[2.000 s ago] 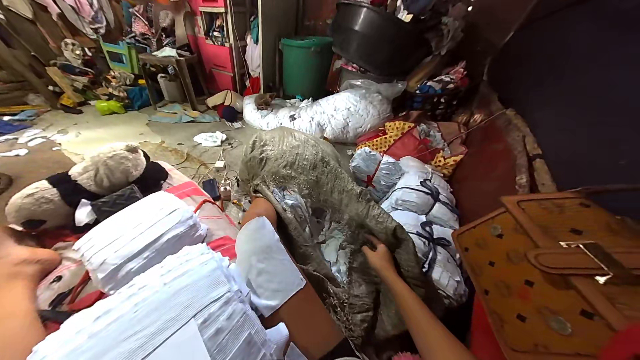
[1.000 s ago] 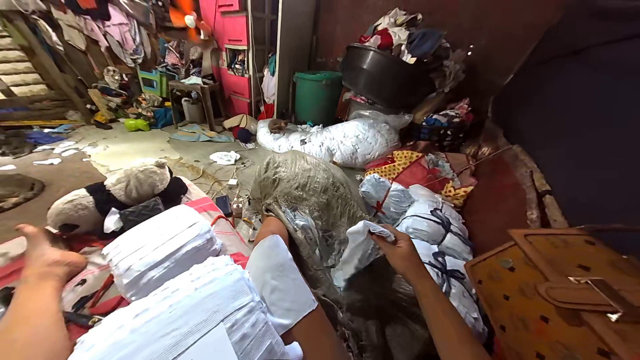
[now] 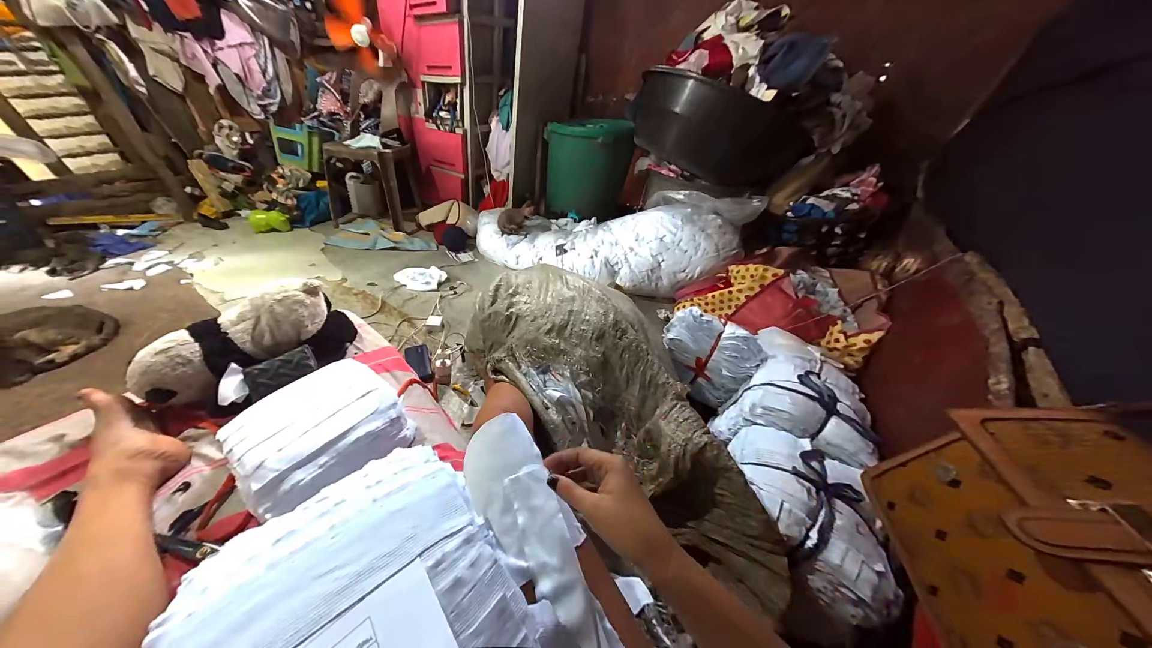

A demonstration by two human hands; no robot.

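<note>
My right hand (image 3: 607, 499) comes in from the lower right, thumb and fingertips pinching the upper right edge of a white fabric piece (image 3: 531, 513). The fabric lies over my bent leg, in front of an open woven sack (image 3: 585, 333) that has pale cloth pieces in its mouth. Left of the fabric are two thick stacks of white cut cloth, a nearer one (image 3: 342, 549) with a printed sheet on top and a farther one (image 3: 315, 432). My left hand is out of view; the bare limb at the left is a leg with its foot.
Tied white cloth bundles (image 3: 801, 468) lie right of the sack, beside a brown patterned bag (image 3: 1017, 522). Behind are a filled clear plastic bag (image 3: 621, 243), a green bin (image 3: 589, 166) and a black tub (image 3: 720, 121). A panda plush (image 3: 243, 346) and a lying animal (image 3: 58, 337) are at left.
My right hand was at the sack's edge, then held up a white piece by the sack's mouth. Now it has come nearer, with white fabric over my leg.
</note>
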